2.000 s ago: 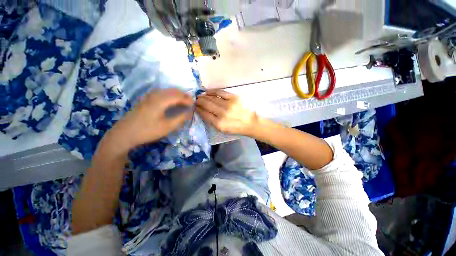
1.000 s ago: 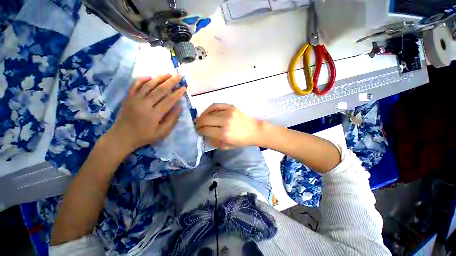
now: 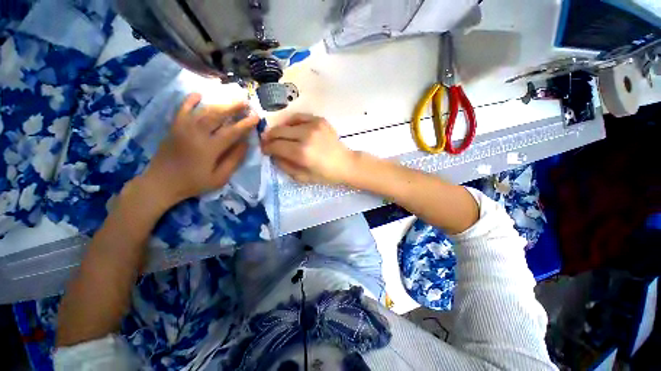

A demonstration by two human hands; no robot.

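Note:
The blue floral fabric piece [image 3: 232, 210] lies at the sewing machine [image 3: 210, 36], its pale wrong side up near the needle area and its right edge running down over the table's front edge. My left hand [image 3: 199, 148] lies flat on the fabric, left of that edge, fingers spread. My right hand [image 3: 301, 148] pinches the fabric edge just below the dark ridged knob [image 3: 273, 96]. The needle tip and presser foot are mostly hidden by glare and the machine head.
Scissors [image 3: 443, 119] with yellow and red handles lie on the bed. A ruler [image 3: 500, 145] runs along the front edge. A white spool [image 3: 621, 88] stands at far right. More floral fabric [image 3: 36, 130] spreads left. Floral pieces [image 3: 427, 264] and blue bins [image 3: 543, 253] sit below.
My right hand has moved up along the fabric edge, closer to the needle area and my left hand. The fabric's lower right corner has shifted and now hangs straighter over the table edge.

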